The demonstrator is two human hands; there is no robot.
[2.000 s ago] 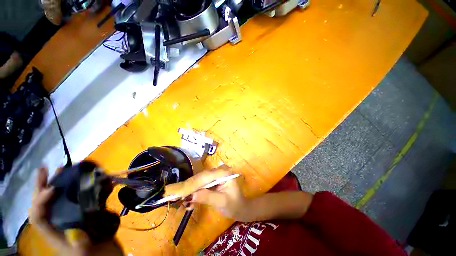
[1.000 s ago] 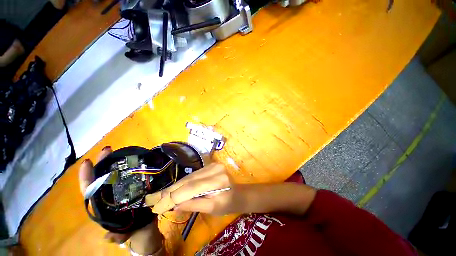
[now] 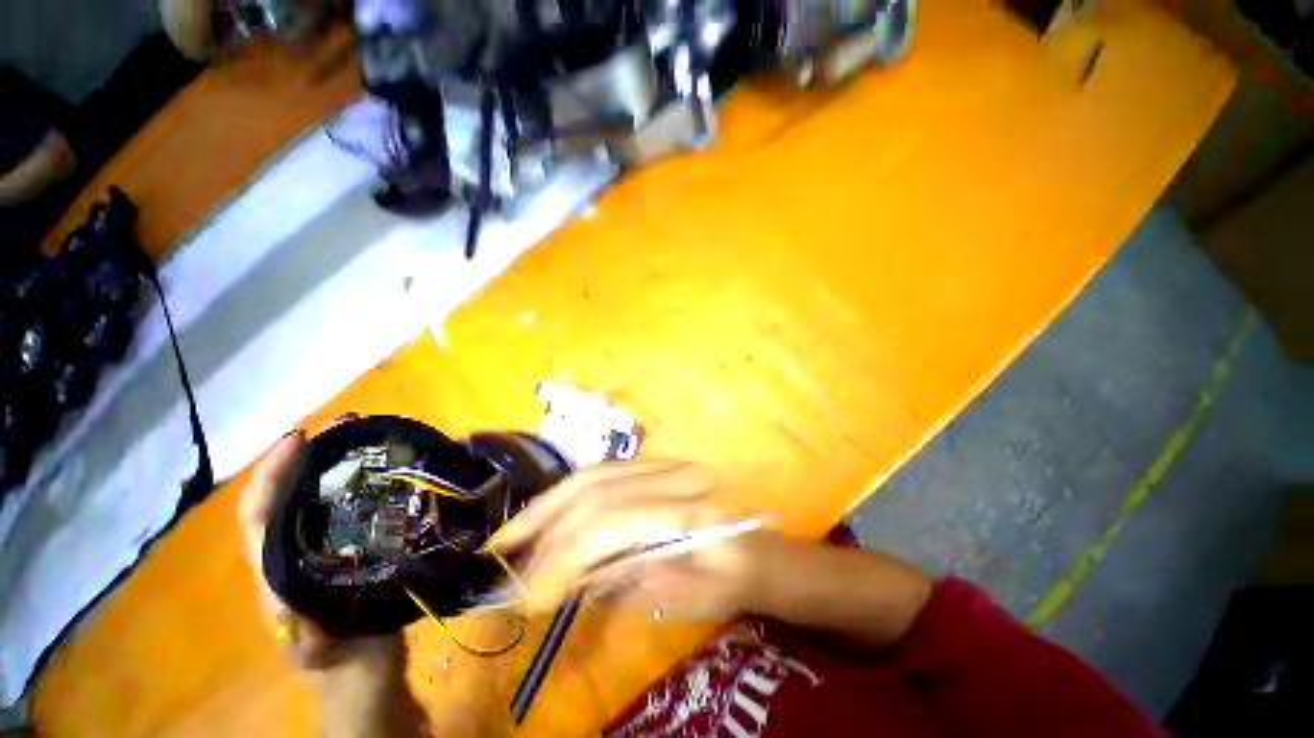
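My left hand [image 3: 274,526] holds the round black camera head housing [image 3: 303,577] from its left side and below. Its open side faces up and shows the circuit board [image 3: 378,522]. Thin yellow, orange and white wire leads [image 3: 464,643] run from it; one loops below. My right hand [image 3: 620,526] is blurred, just right of the housing, and holds a slim white hand tool [image 3: 706,538]. The black camera base [image 3: 522,459] lies behind, partly hidden by the right hand, with a white mounting bracket [image 3: 588,418] and a black antenna [image 3: 545,663] sticking out.
Blurred silver-and-black partly built units [image 3: 634,87] stand at the back of the orange bench [image 3: 807,317]. Black head assemblies [image 3: 65,332] lie on the white sheet [image 3: 288,303] at left. Part of a person's arm [image 3: 108,87] shows top left. Grey floor [image 3: 994,433] is at right.
The left hand turned the housing from a blurred side-on pose to open side up, near the base. The right hand, with the tool, has since moved slightly right, away from the board.
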